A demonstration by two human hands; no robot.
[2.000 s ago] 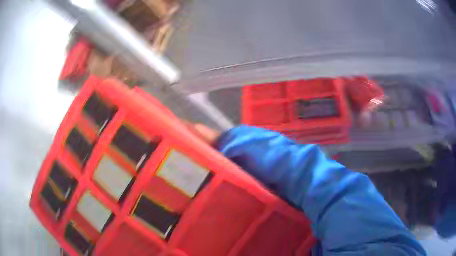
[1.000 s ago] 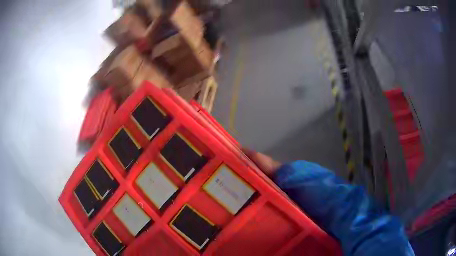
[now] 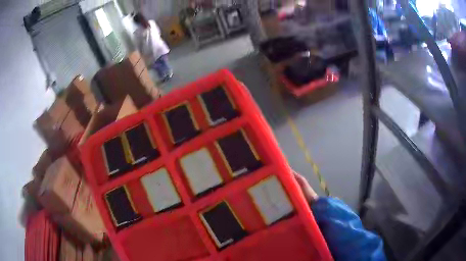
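A red compartment tray [image 3: 166, 222] fills the lower middle of the view, tilted. Its upper pockets hold several small flat modules [image 3: 180, 123] with yellow edges, some black and some white face up. The lower pockets in view show bare red plastic. My right hand [image 3: 305, 187] grips the tray's right edge, with its fingers mostly hidden behind the rim and a blue sleeve [image 3: 347, 227] below it. My left hand is not in view.
Brown cartons [image 3: 64, 186] are piled at the left, with red trays [image 3: 42, 237] below. A person in white [image 3: 152, 43] stands farther off. A grey metal rack [image 3: 372, 112] is at the right. A yellow line [image 3: 305, 148] crosses the grey floor.
The view has turned: the shelf and its red trays are gone, and the floor, a person and a rack now show. The tray sits less slanted in view. My right hand still grips it.
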